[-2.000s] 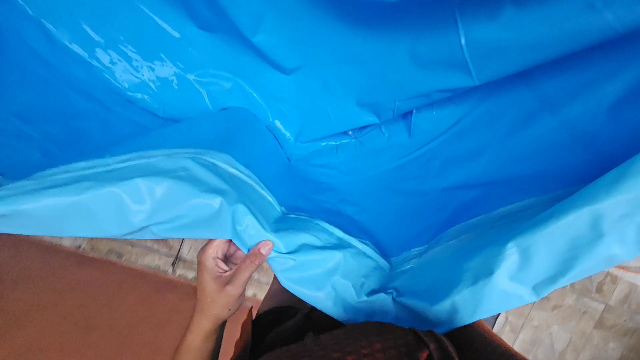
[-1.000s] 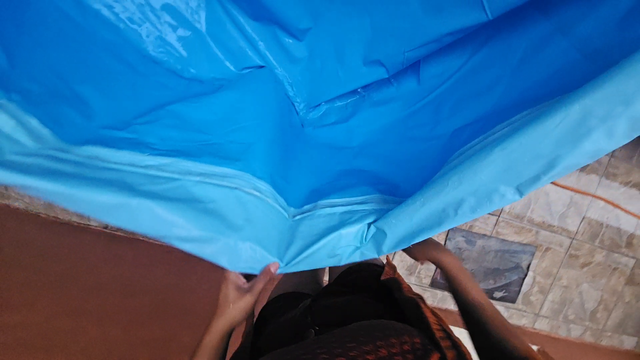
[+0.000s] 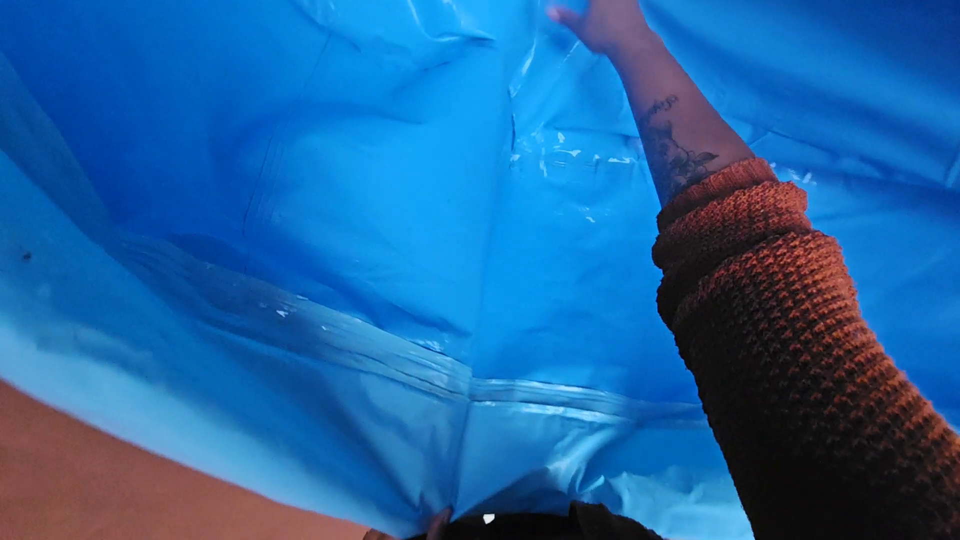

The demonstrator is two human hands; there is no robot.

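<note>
A large blue plastic sheet [image 3: 375,217], glossy and creased, fills most of the head view, with a paler blue border and a welded seam along its lower part. My right hand [image 3: 611,22] is at the top edge, over the inner surface, thumb spread from the fingers, which the frame partly cuts off; nothing shows in it. Whether it touches the sheet is unclear. Only a bit of my left hand [image 3: 440,523] shows at the bottom, against the pale border, where the folds gather to a point; its grip is mostly hidden.
A reddish-brown flat surface [image 3: 112,480] lies beyond the sheet's edge at the lower left. My right arm, in a rust-coloured knitted sleeve [image 3: 787,322], crosses the right side. Dark clothing [image 3: 600,521] is at the bottom edge.
My right hand has gone from below the sheet's border to far up over its inner surface. The sheet now covers the tiled floor seen before. The view has moved closer to the sheet.
</note>
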